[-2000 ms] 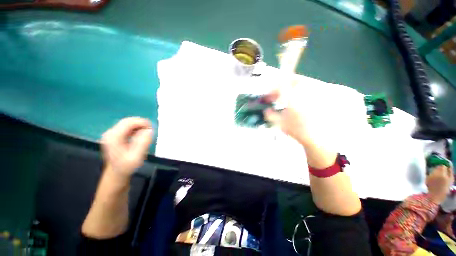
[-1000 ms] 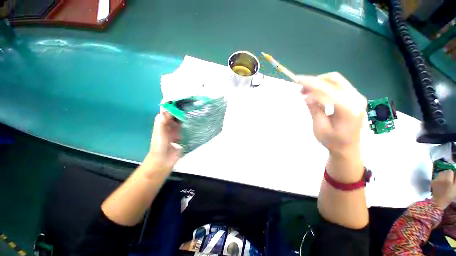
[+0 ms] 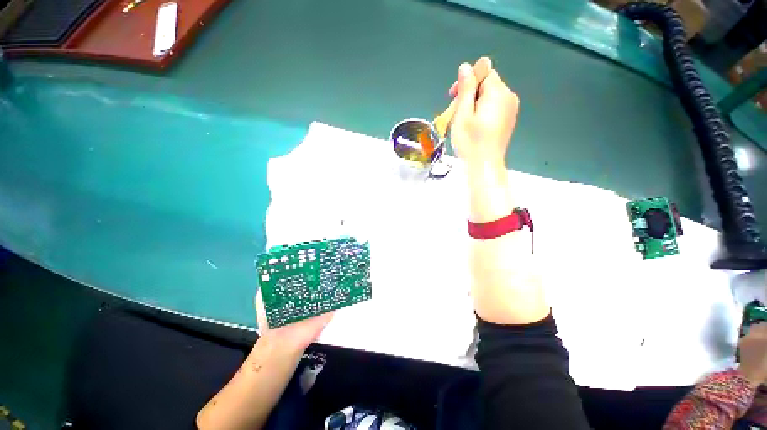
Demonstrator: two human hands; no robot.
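My left hand (image 3: 290, 334) holds a green circuit board (image 3: 315, 280) from below and behind, over the left part of the white sheet. The board's solder side with silvery dots faces up towards me. My right hand (image 3: 484, 105) grips the pale handle of a flat brush (image 3: 444, 119). The brush's orange bristles are inside the metal cup (image 3: 412, 168), which holds amber liquid and stands at the sheet's far edge. The fingers of my left hand are mostly hidden behind the board.
Another green board (image 3: 654, 227) with a round black part lies on the white sheet (image 3: 420, 277) at the right. A black ribbed hose (image 3: 711, 143) stands beyond it. A red-brown tray (image 3: 126, 38) is at the far left. A person's patterned sleeve (image 3: 715, 403) shows at the lower right.
My right hand has moved left and forward, putting the brush into the cup. The board in my left hand has turned flat side up and sits nearer to me.
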